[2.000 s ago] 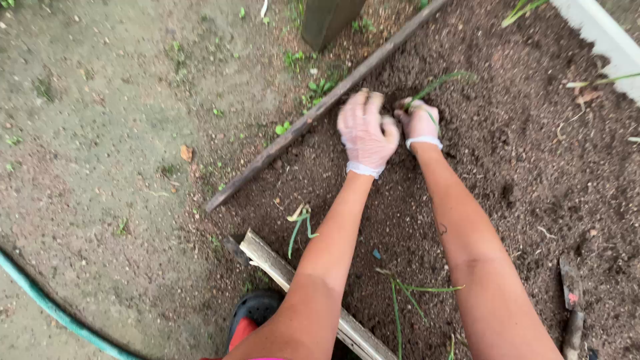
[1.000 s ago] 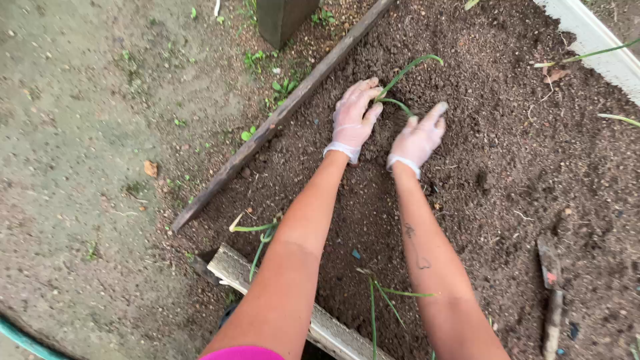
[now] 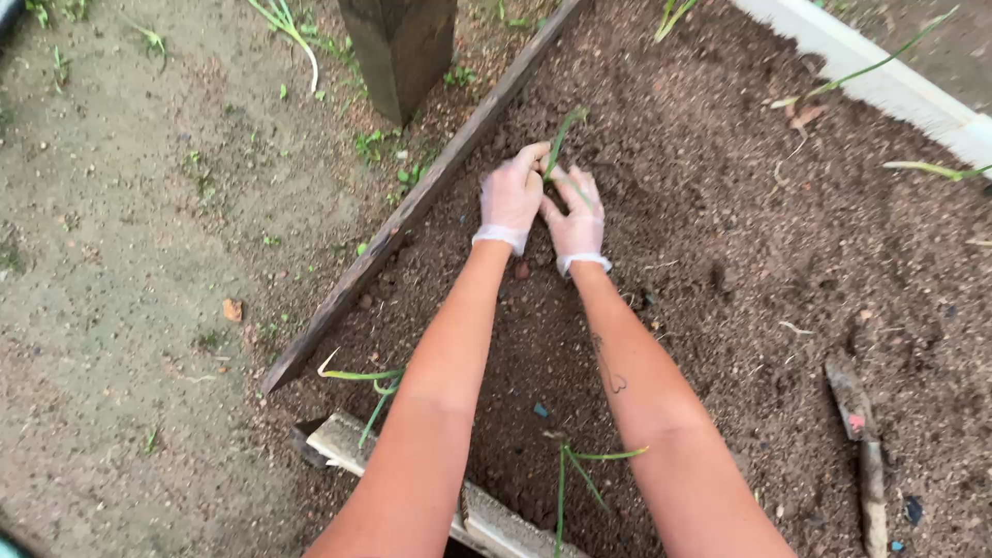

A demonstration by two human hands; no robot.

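My left hand (image 3: 511,194), in a clear thin glove, has its fingers at the base of a green onion plant (image 3: 564,138) that rises from the brown soil. Close on the plant's other side is my right hand (image 3: 575,209), gloved the same way, its fingertips near the stem and touching the leaves. Whether either hand pinches the stem is hard to tell, as the fingers hide its base. A hand trowel (image 3: 851,399) with a worn handle lies on the soil at the right.
A wooden board (image 3: 434,186) edges the bed on the left, beside a wooden post (image 3: 399,58). Broken boards (image 3: 496,519) border the near side, a white edging (image 3: 868,66) the far right. More onion plants lie or stand at the lower left (image 3: 364,376), bottom (image 3: 577,457) and right (image 3: 922,167).
A second ago my right hand was apart from the plant with its fingers spread; now it is in against the stem beside my left hand. The leaves stand differently.
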